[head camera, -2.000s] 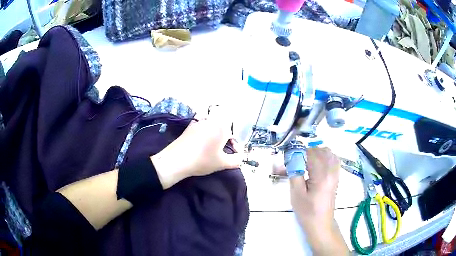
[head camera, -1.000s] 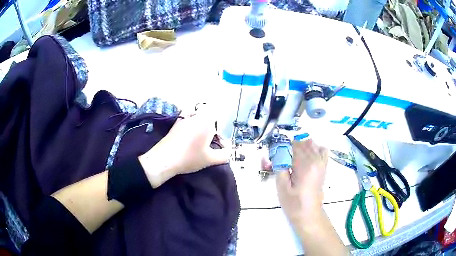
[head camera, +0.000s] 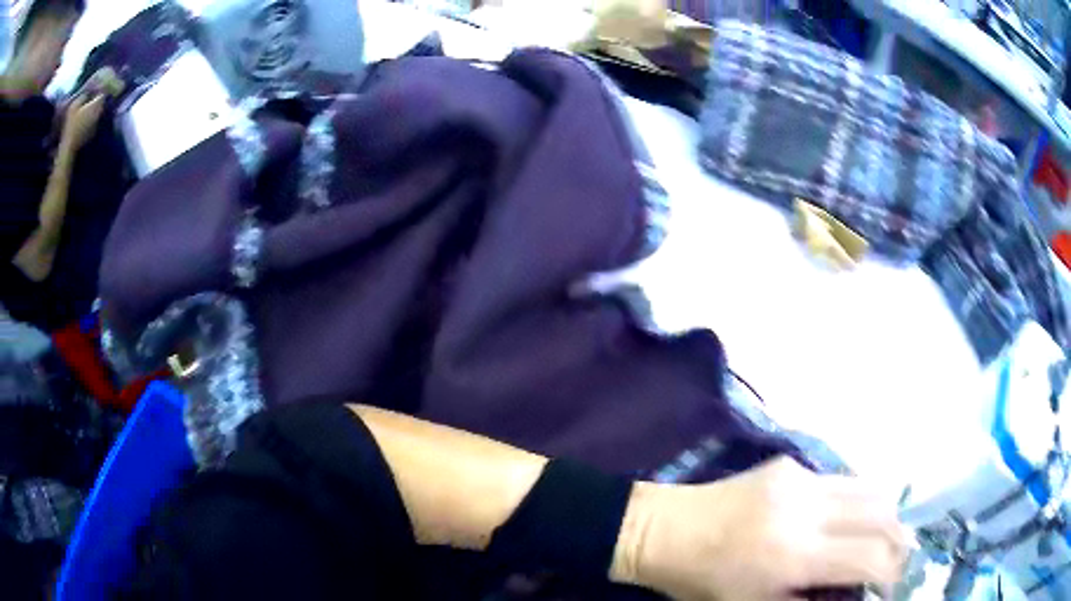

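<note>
The dark purple lining (head camera: pixel 470 235) with grey plaid edging lies in folds over the table, across the middle and left. My left hand (head camera: pixel 781 534) is at the bottom right, on the lining's right end, with its fingers bent beside the sewing machine. A small dark bit of cloth shows under the fingers; whether they pinch it is not clear. The white sewing machine (head camera: pixel 1034 434) with a blue stripe is cut off and blurred at the right edge. My right hand is out of the picture.
Folded plaid pieces (head camera: pixel 846 141) lie at the upper right, with a small tan scrap (head camera: pixel 829 235) by them. Another person's arm (head camera: pixel 56 188) shows at the far left. A blue bin (head camera: pixel 129 499) stands at the lower left. A grey-blue object (head camera: pixel 282 47) is at the top left.
The view has swung left, so the machine has shifted to the right edge. My right hand and the scissors have left the picture. The other person and the blue bin have come into view.
</note>
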